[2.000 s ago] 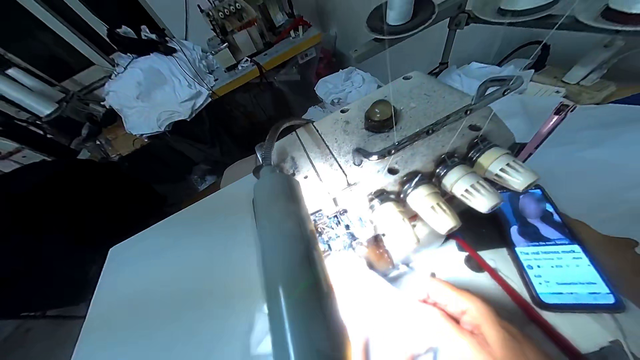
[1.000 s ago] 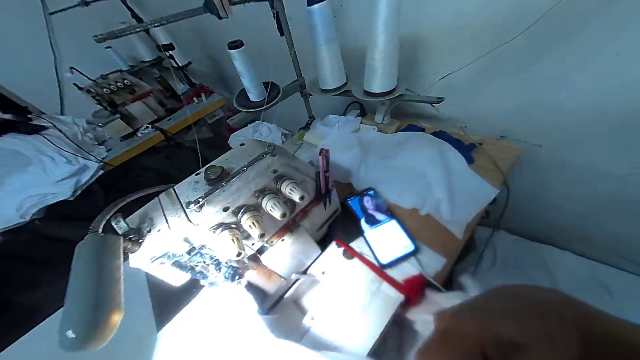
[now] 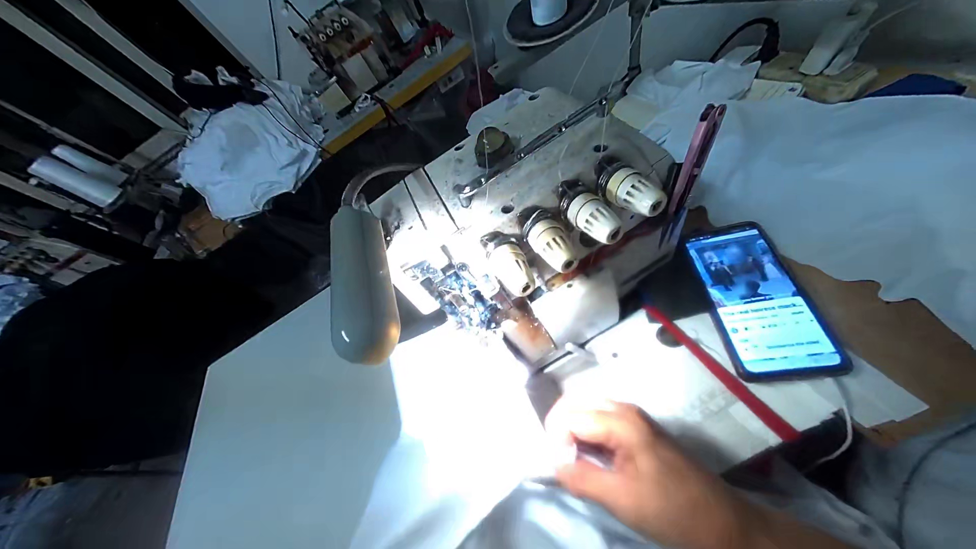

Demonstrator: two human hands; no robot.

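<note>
An overlock sewing machine (image 3: 549, 168) with cream tension dials (image 3: 587, 217) stands at the centre, its needle area (image 3: 461, 297) lit by a grey work lamp (image 3: 364, 286). In front of it, my right hand (image 3: 629, 465) comes in from the lower right, its thumb and forefinger bent together at white fabric (image 3: 549, 511). Something small and dark shows between those fingers; glare hides what it is and how firmly the cloth is held. My left hand is not in view.
Right of the machine lies a lit smartphone (image 3: 766, 301), with a red strip (image 3: 724, 374) beside it. Tweezers (image 3: 694, 164) stand upright at the machine's right end. White cloth (image 3: 839, 168) covers the back right. Another sewing machine (image 3: 347, 42) and a heap of white fabric (image 3: 252, 149) are at the back left.
The view has swung strongly. A hand that was blurred at the lower right one second ago is now in front of the machine, at the white fabric. The phone's picture has changed.
</note>
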